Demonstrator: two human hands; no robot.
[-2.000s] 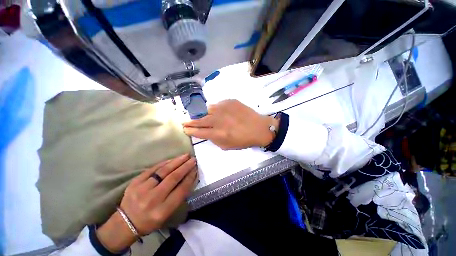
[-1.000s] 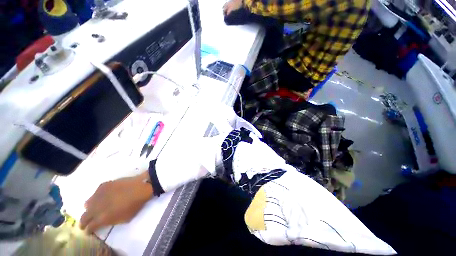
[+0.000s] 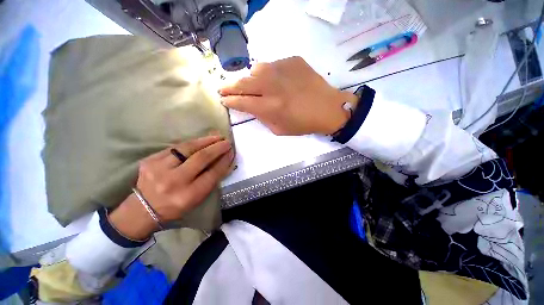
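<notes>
A khaki fabric panel [image 3: 119,113] lies flat on the white table, its right edge under the presser foot area of the sewing machine [image 3: 206,50]. My left hand [image 3: 182,179] lies flat on the panel's lower right part, fingers together, pressing it. My right hand [image 3: 286,95] is right of the needle, its fingertips touching the panel's right edge. A blue-grey cylinder [image 3: 231,47] hangs just above my right fingertips. Bright light washes out the cloth at the needle, so the needle tip is hard to see.
Thread snips [image 3: 385,50] with blue and pink handles lie on the table at the upper right. A measuring scale [image 3: 292,176] runs along the front edge. A white cable [image 3: 507,89] hangs at the right. Blue material [image 3: 137,286] and khaki cloth [image 3: 179,250] are low left.
The view has swung back from the right side of the table to the needle area. Both hands are again at the panel, placed much as two seconds ago.
</notes>
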